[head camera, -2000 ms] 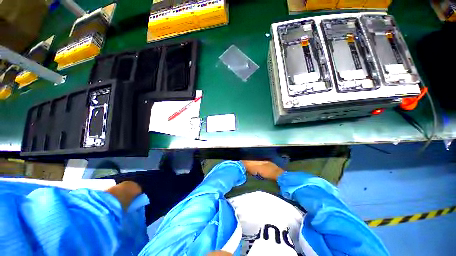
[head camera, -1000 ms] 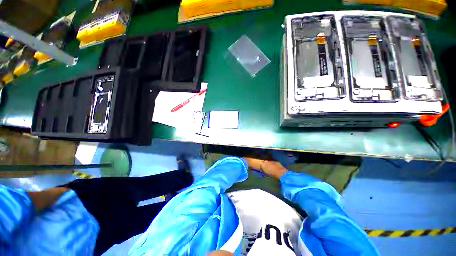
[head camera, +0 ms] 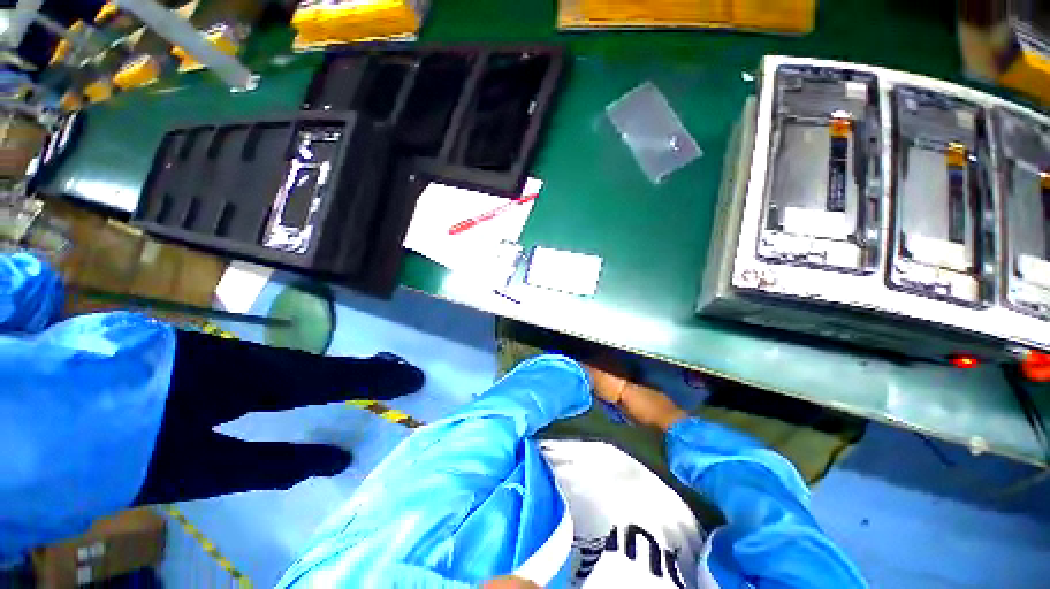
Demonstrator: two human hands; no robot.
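My left hand (head camera: pixel 603 384) and my right hand (head camera: pixel 647 405) are together low in front of me, below the bench edge. Their fingers are hidden, so I cannot tell what they hold. On the bench to the right stands a grey-white metal box (head camera: pixel 748 280) with three open phone housings (head camera: pixel 806 173) on top, each with an orange tab. The rightmost is cut off by the picture's edge. Black trays (head camera: pixel 219 190) lie at the left, one with a phone housing (head camera: pixel 299 193) in a pocket.
A red pen (head camera: pixel 493 215) lies on white paper (head camera: pixel 438 230), beside a white card (head camera: pixel 564 272). A clear film piece (head camera: pixel 653 132) lies on the green bench (head camera: pixel 622 311). Yellow-fronted boxes (head camera: pixel 357 21) are at the back. A person in a blue smock (head camera: pixel 81 403) is at the left, near a green stool (head camera: pixel 302 320).
The view has turned, so the metal box has shifted right and the trays also sit further right. The other person has moved away to the left. My hands remain together below the bench edge.
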